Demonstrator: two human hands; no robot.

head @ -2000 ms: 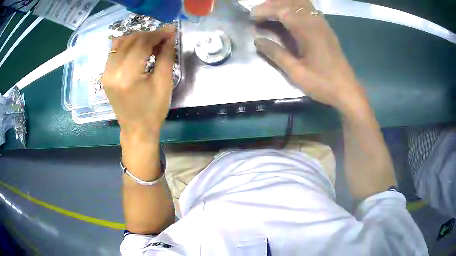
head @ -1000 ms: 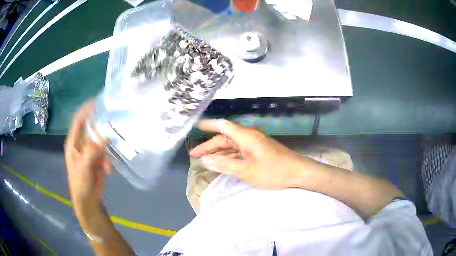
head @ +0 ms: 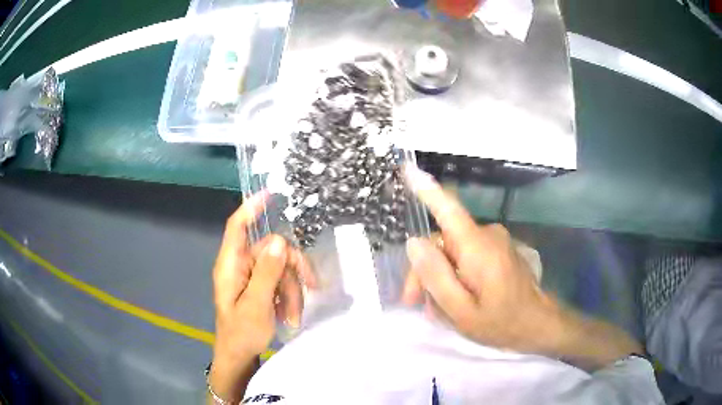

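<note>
The clear plastic parts tray (head: 257,178) holds a heap of small silver and dark metal parts (head: 344,150). It is over the bench's front edge, close to my body, and is blurred. My left hand (head: 257,277) grips its left side near the front corner. My right hand (head: 467,273) grips its right side. A white strip (head: 358,265) shows through the tray's near end. The round silver fixture (head: 431,67) with a pale raised centre stands on the metal plate, beyond the tray to the right, with no hand on it.
A second clear tray (head: 180,130) with whitish contents lies at the back left. The metal machine base (head: 522,103) bears a white tissue (head: 508,14). An orange-red syringe end (head: 459,6) hangs above. A plastic bag (head: 39,119) lies far left. A person's sleeve (head: 689,316) shows at right.
The parts tray has come off the bench towards my body and been levelled and turned. My right hand has left the fixture area and taken hold of the tray's right side. The second tray is uncovered.
</note>
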